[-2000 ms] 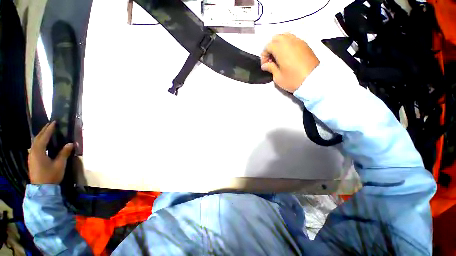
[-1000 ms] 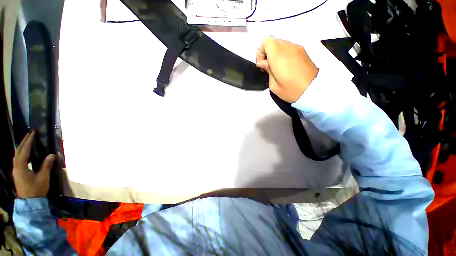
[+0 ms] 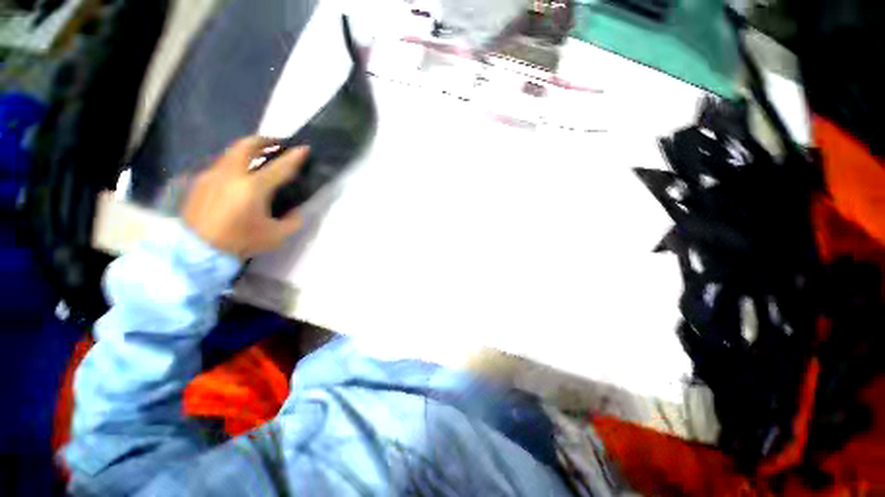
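My left hand [image 3: 241, 199] is at the left of the white sheet, its fingers on a dark camouflage shoulder strap [image 3: 342, 131] and gripping its near end. The strap is blurred, bends upward, and a thin dark tail rises from its far end. My right hand cannot be made out clearly; a blurred tan patch at the table's front edge beside my sleeve may be it. No strap shows under the machine.
A pile of black webbing pieces [image 3: 742, 262] lies at the right. The blurred machine area with reddish lines [image 3: 529, 89] and a green surface [image 3: 665, 44] are at the top. Dark bands hang over the left edge, near a blue bin [image 3: 24, 291]. Orange-red cloth [image 3: 238, 388] is below the table.
The view has swung. My left hand has moved onto the white sheet with a shoulder strap. My right hand has left the buckled strap, which no longer shows on the sheet.
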